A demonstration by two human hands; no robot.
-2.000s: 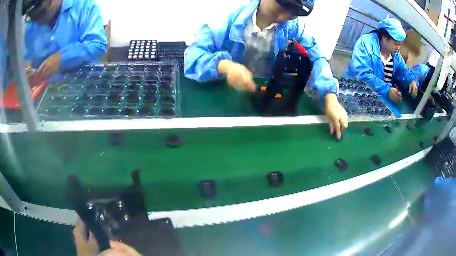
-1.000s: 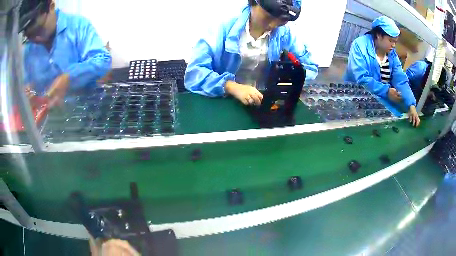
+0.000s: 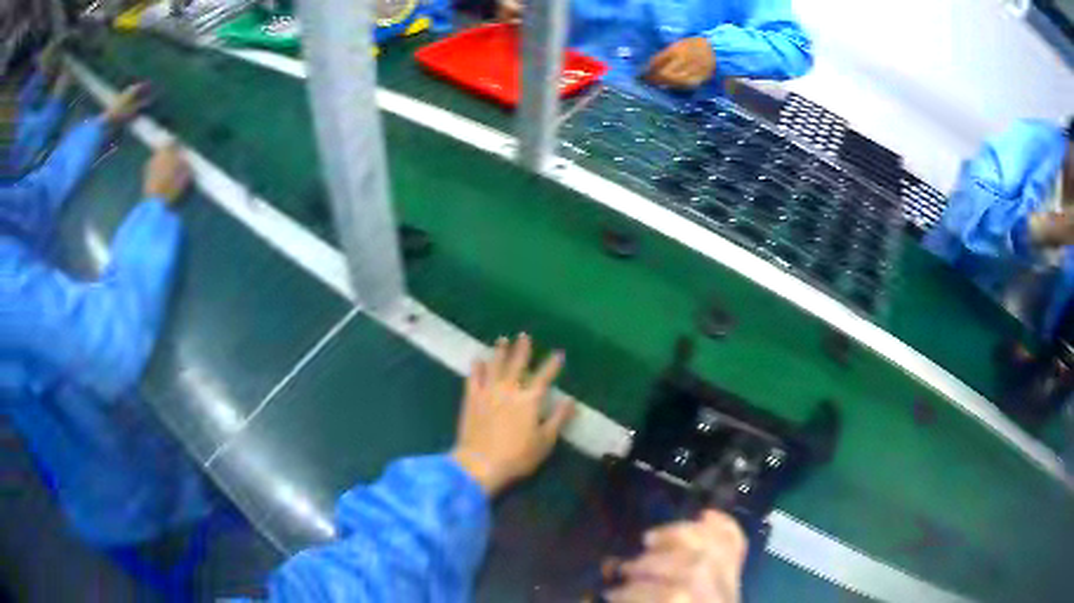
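Note:
My left hand [image 3: 512, 415] is open with fingers spread, at the near rail of the conveyor, left of the black press fixture [image 3: 718, 454]. It holds nothing visible. My right hand [image 3: 683, 560] is curled in a fist at the near end of the fixture's metal linkage, around the clamp handle; the red grip is hidden in it. The nest is hidden too. Small black parts lie spaced out on the green belt, one [image 3: 618, 243] near the far rail and another [image 3: 716, 320] beyond the fixture.
A pale upright post [image 3: 353, 165] stands on the near rail left of my left hand, another [image 3: 539, 88] on the far rail. Across the belt are a red tray [image 3: 477, 65], a clear blister tray [image 3: 754, 177] and workers in blue. Other workers' arms reach in at left.
The view has swung to the left and tilted. My left hand and sleeve have come into view at the near rail. My right hand remains at the fixture.

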